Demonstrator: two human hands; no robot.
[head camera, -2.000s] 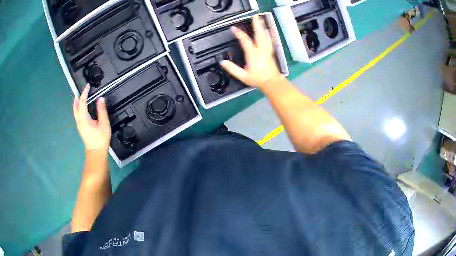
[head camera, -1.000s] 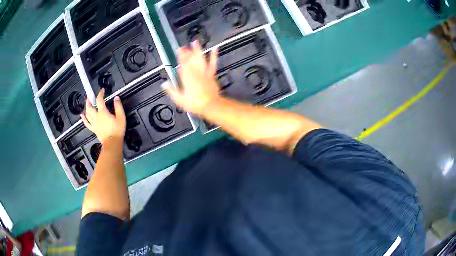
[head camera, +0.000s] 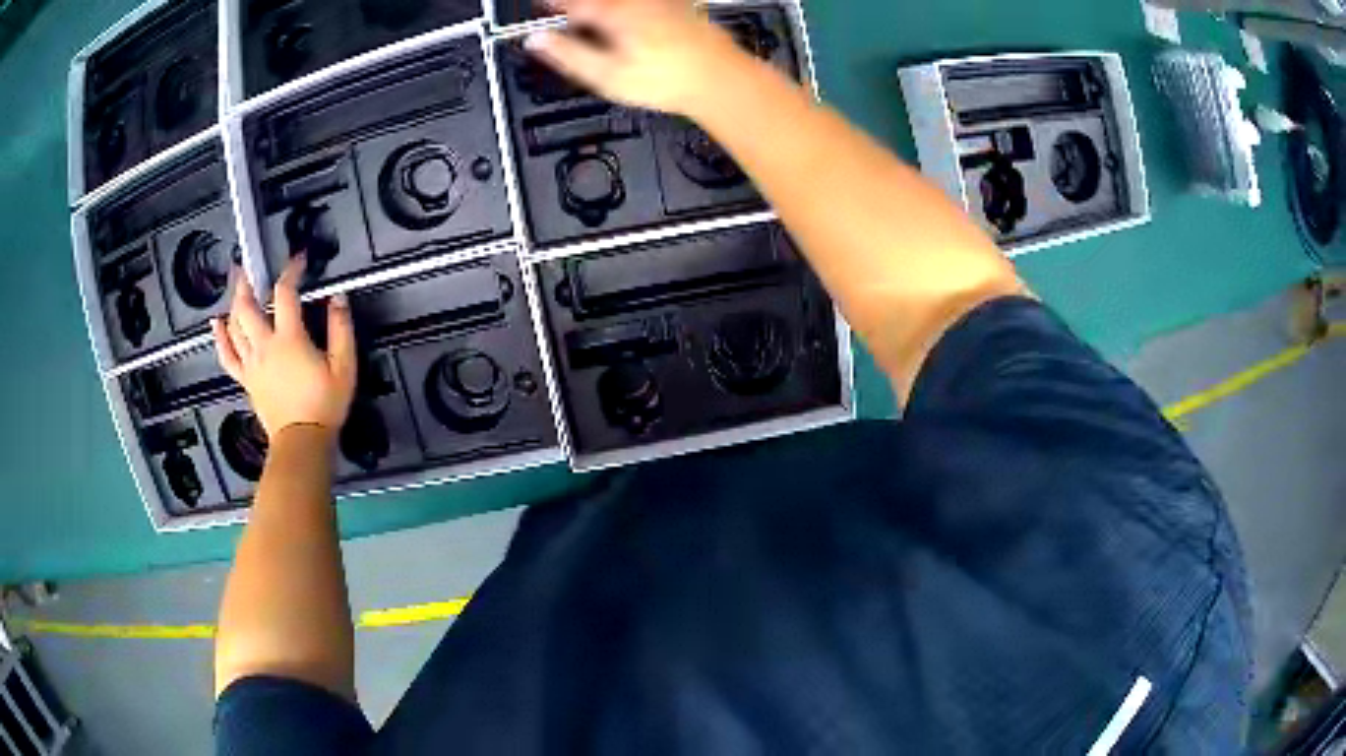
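Observation:
Several white gift box bases with black insert trays stand edge to edge in rows; one (head camera: 694, 343) is at the near right of the group. My left hand (head camera: 295, 362) lies over the walls between the near-left boxes (head camera: 443, 369), fingers apart; whether it grips a wall is unclear. My right hand (head camera: 635, 52) is blurred and partly cut off by the top edge, over the far right boxes of the group, fingers spread, with nothing seen in it. Black items show in the trays' recesses; I cannot tell all of them from empty recesses.
A separate white box with a black tray (head camera: 1026, 89) stands to the right. Beyond it are shiny clear plastic strips (head camera: 1203, 126) and a large black cable coil (head camera: 1314, 155). The green bench's (head camera: 428, 535) near edge borders a grey floor with a yellow line.
The right-hand boxes now stand against the left group with their edges lined up. My right hand has moved to the far side. My left hand stays near the same box walls. The view has turned.

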